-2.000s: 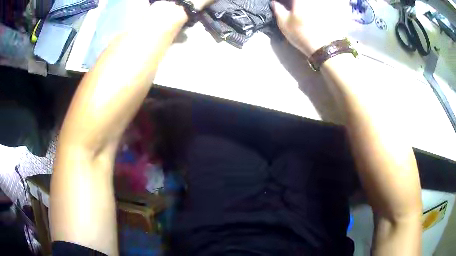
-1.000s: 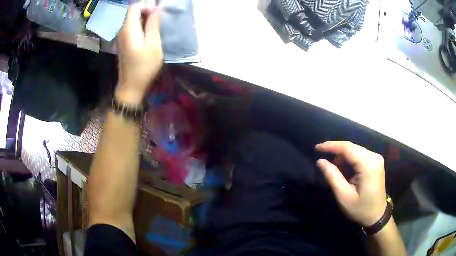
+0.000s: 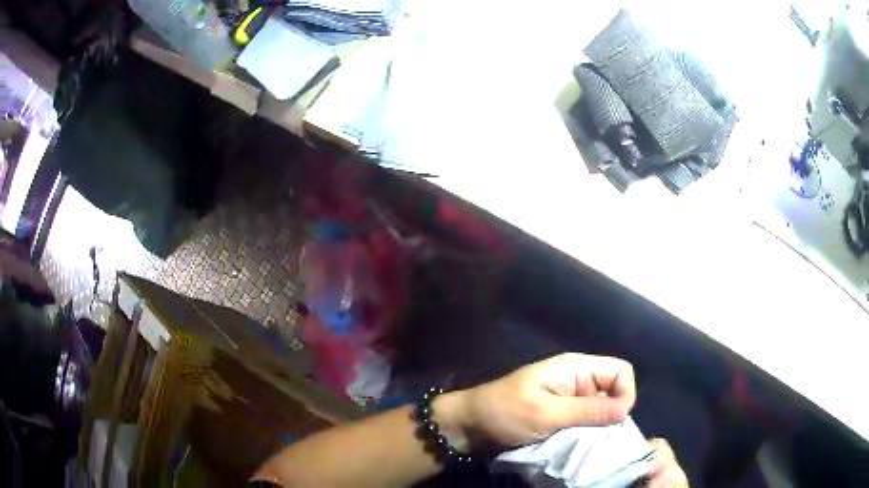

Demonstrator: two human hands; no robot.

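My left hand (image 3: 562, 396), with a dark beaded bracelet, grips a pale grey-white cloth piece (image 3: 596, 456) over my dark lap at the bottom. My right hand (image 3: 667, 467) is mostly hidden behind the cloth and cut off by the lower edge; its fingers hold the cloth's right side. A pile of dark grey patterned pieces (image 3: 657, 105) lies loosely overlapped on the white table (image 3: 486, 105). Flat pale blue-grey pieces (image 3: 286, 59) lie at the table's left end.
A yellow-and-black tool (image 3: 250, 25) and a clear plastic bottle (image 3: 186, 29) are at the back left. Black scissor handles (image 3: 856, 219) show at the right edge. A cardboard box (image 3: 229, 391) and a pink plastic bag (image 3: 348, 286) are below the table's dark edge.
My left hand has moved from the pale stack down to my lap with a pale piece. My right hand now holds it too. The view has swung left, so table things appear lower and further right.
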